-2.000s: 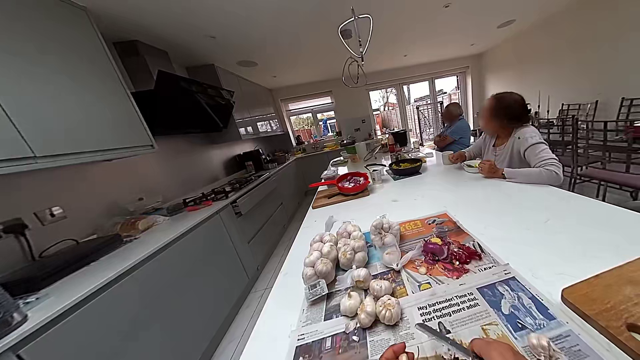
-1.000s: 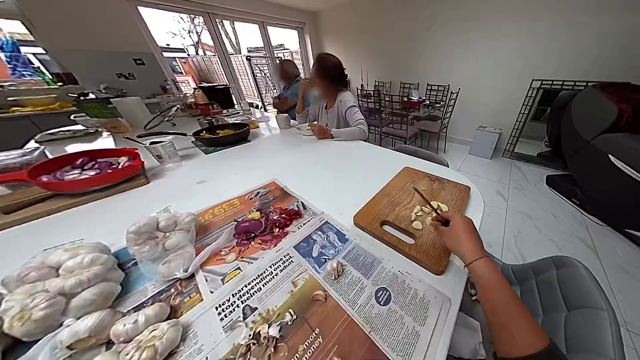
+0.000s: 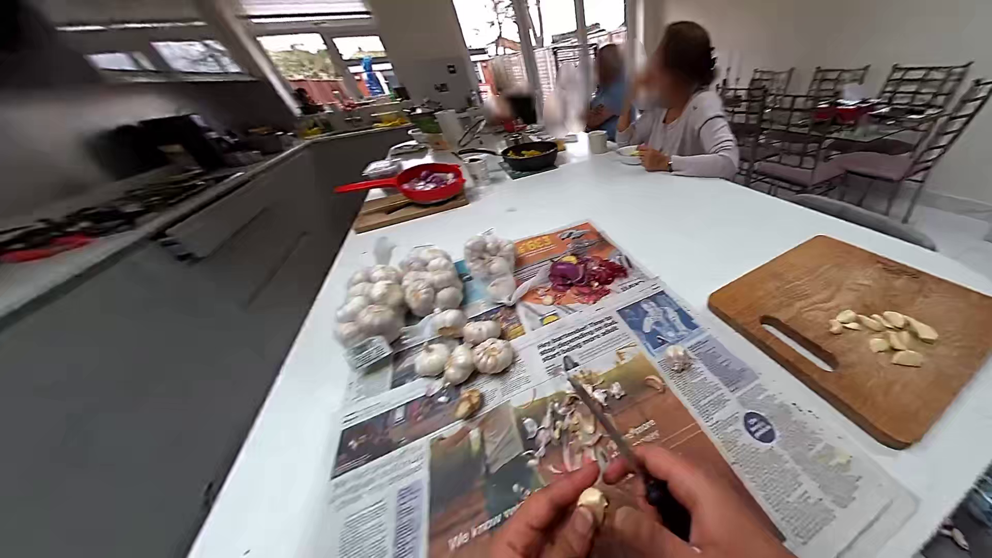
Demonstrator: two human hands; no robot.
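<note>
At the bottom centre, my left hand (image 3: 554,519) holds a garlic clove (image 3: 593,502) between its fingertips. My right hand (image 3: 690,496) grips the dark handle of a small knife (image 3: 608,422), its blade pointing away over the newspaper (image 3: 744,418). Beneath the blade lie garlic skins (image 3: 570,426). Garlic bulbs (image 3: 457,360), some in net bags (image 3: 372,302), rest on the paper's left side, with red onion peelings (image 3: 585,275) behind. On the right, a wooden cutting board (image 3: 814,310) bears peeled garlic cloves (image 3: 899,333).
A red pan (image 3: 426,184) of cut onion stands on a wooden board (image 3: 380,215) at the back left. Behind it are a black frying pan (image 3: 531,157) and a mug (image 3: 597,141). Two people sit at the counter's (image 3: 697,209) far side.
My right hand, with the knife, has moved from the cutting board back over the newspaper. My left hand is in view again, holding a clove. The view has swung left since one second ago.
</note>
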